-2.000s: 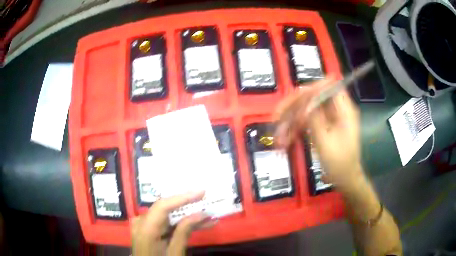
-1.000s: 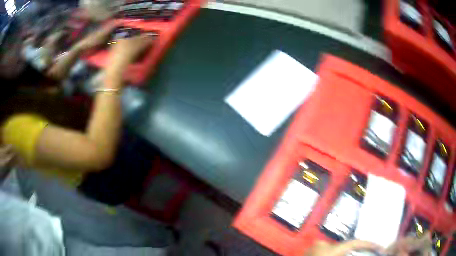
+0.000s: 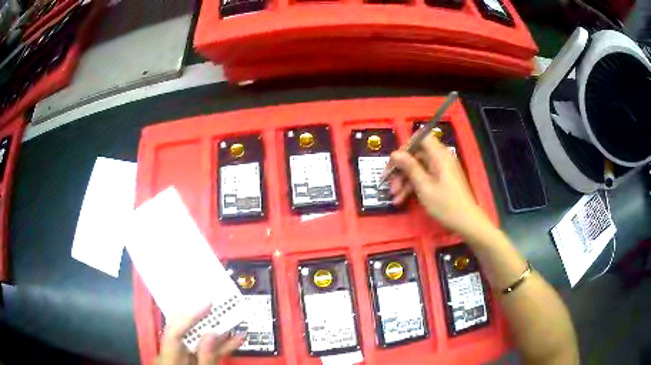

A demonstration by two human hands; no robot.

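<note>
My left hand [image 3: 197, 343], cut off by the lower edge, holds a white label sheet [image 3: 175, 249] with rows of tiny dark squares at its near end. The sheet lies over the lower left of the red foam tray [image 3: 285, 239]. My right hand [image 3: 428, 178] holds thin tweezers [image 3: 437, 117] like a pen, their tip over the white label of a black phone unit [image 3: 374, 142] in the far row. Several more phone units [image 3: 323, 306] with gold discs sit in the tray pockets. Whether anything is at the tweezer tip cannot be told.
Stacked red trays [image 3: 357, 44] stand behind the work tray. A white paper [image 3: 106, 214] lies to its left. A dark smartphone [image 3: 514, 158], a white fan [image 3: 564, 117] and a printed paper [image 3: 584, 232] are at the right. More red trays [image 3: 63, 78] are at far left.
The view has swung back from the neighbouring worker at the left to my tray. Compared with the oldest frame, the label sheet is further left and the tweezers are over a far-row unit.
</note>
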